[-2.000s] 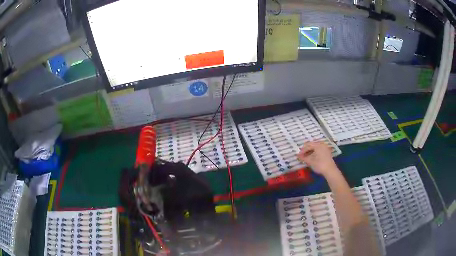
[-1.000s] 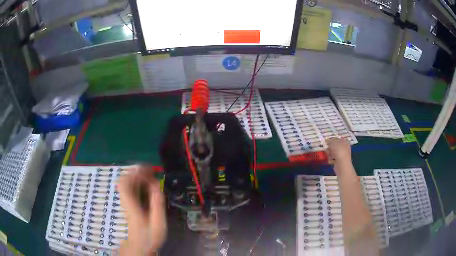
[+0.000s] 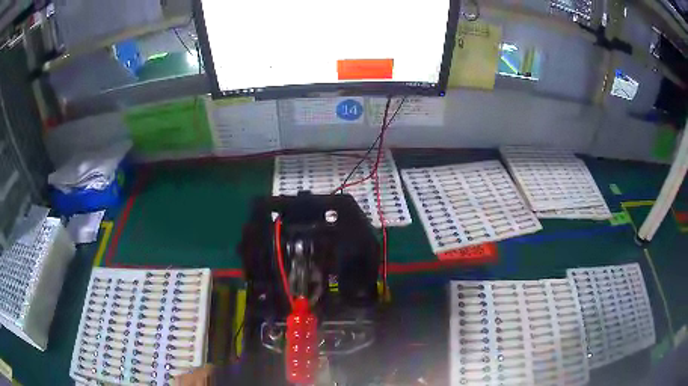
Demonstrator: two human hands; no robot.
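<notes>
The black test fixture [image 3: 313,249] stands at the centre of the bench. Its red ribbed clamp handle [image 3: 302,343] lies down toward me, over the clear and metal front part. My left hand [image 3: 195,376] shows only as a small, cut-off piece at the bottom edge, at the lower right corner of the left parts tray [image 3: 143,320]; its fingers cannot be made out. My right hand is not in view. The left tray holds rows of small parts with dark round ends. Whether a part sits in the fixture cannot be seen.
Right parts trays [image 3: 517,332] lie right of the fixture, and rear trays [image 3: 471,203] lie below the monitor [image 3: 324,45], which shows a red block. A tall tray stack [image 3: 34,279] and blue bin [image 3: 89,197] are at far left. Red and black wires [image 3: 385,226] run behind the fixture.
The red handle has swung from upright down toward me. My right hand has left the rear tray and gone out of view. My left hand has moved down to the bottom edge.
</notes>
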